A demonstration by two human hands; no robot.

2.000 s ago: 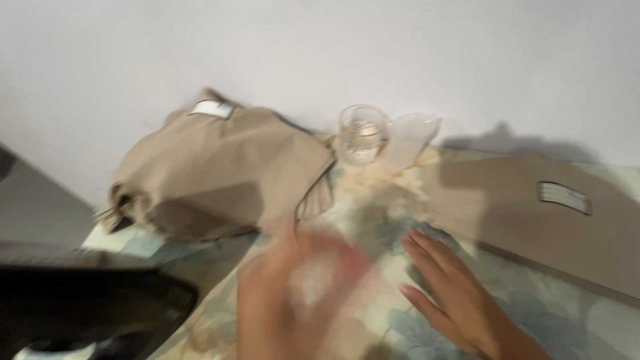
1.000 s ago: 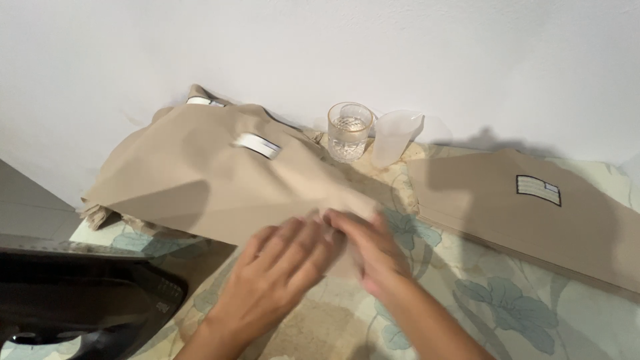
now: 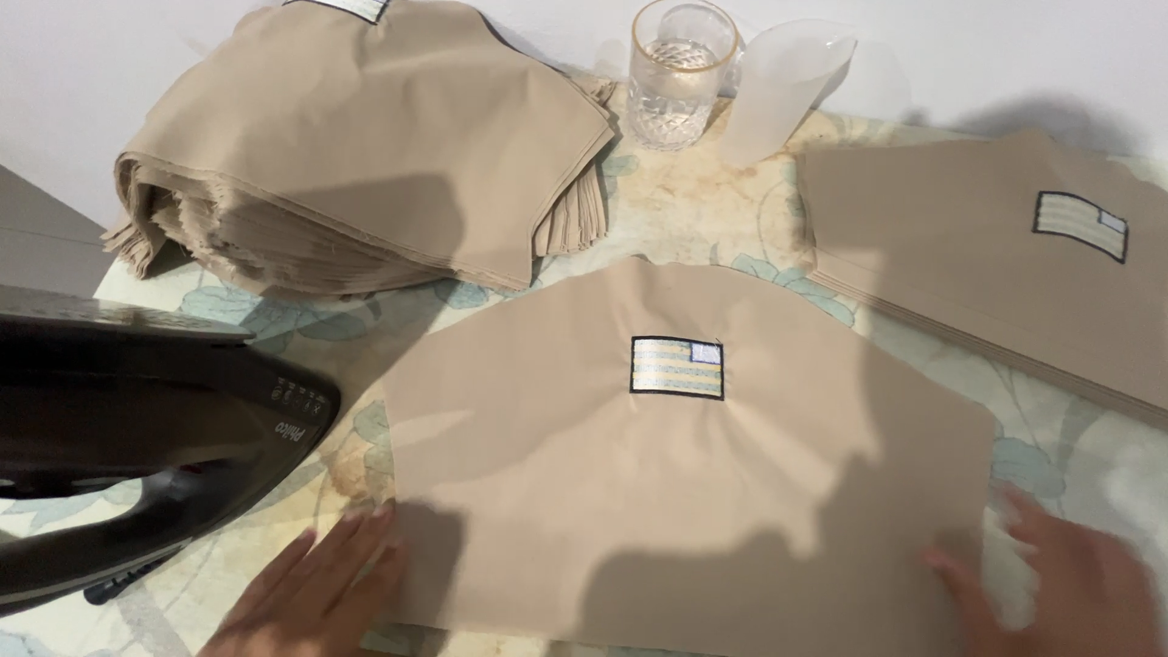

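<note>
A tan fabric panel [image 3: 547, 493] lies spread on the floral table cover, with creases around its embroidered flag patch [image 3: 677, 368]. My left hand [image 3: 319, 584] rests at the panel's left edge, palm down, fingers extended. At the right edge, my right hand [image 3: 1049, 575] is blurred, thumb over the fabric and fingers apart. Neither hand grips anything. A black clothes iron [image 3: 155, 429] lies to the left of the panel, beyond my left hand. Behind is a draped stack of tan panels [image 3: 365, 137]. To the right lies a flatter stack [image 3: 949, 246], its top piece bearing a flag patch [image 3: 1080, 225].
A clear glass mug [image 3: 680, 82] with water stands near the wall, beside a translucent plastic scoop or cup [image 3: 785, 87]. The floral table cover [image 3: 675, 205] shows between the two stacks. The white wall [image 3: 985, 55] bounds the far side.
One second ago both hands held a panel over the draped stack; now a panel lies flat in front, and my hands have moved apart to its sides. The view is now nearer to the table.
</note>
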